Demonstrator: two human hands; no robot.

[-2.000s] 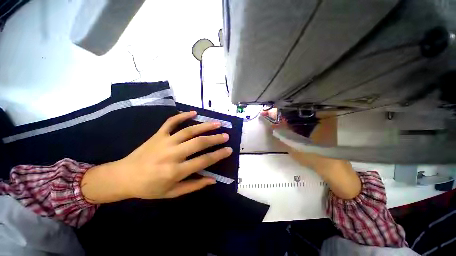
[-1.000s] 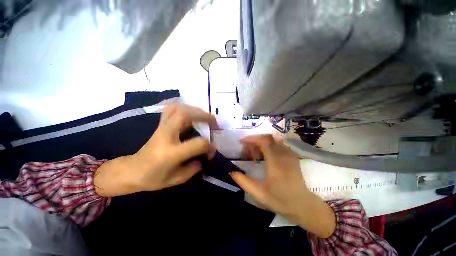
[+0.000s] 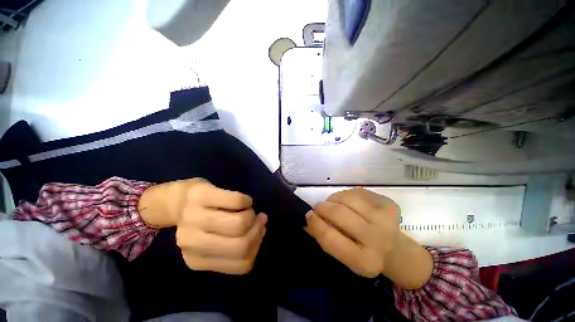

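The black garment panel lies on the white table's left part and runs down over my lap. A pale stripe tape crosses its upper part and ends in an overlapping piece near the top corner. My left hand is curled on the panel, fingers folded onto the cloth. My right hand pinches the panel's right edge between thumb and fingers, in front of the machine bed. No cloth lies under the presser foot area.
The sewing machine head fills the upper right. The machine bed is below it. A table ruler runs along the near edge. A grey padded part hangs at the top. A red edge shows at lower right.
Both hands have moved down, away from the needle area. The panel's right edge is folded down and its short stripes no longer show. My left hand has curled from flat.
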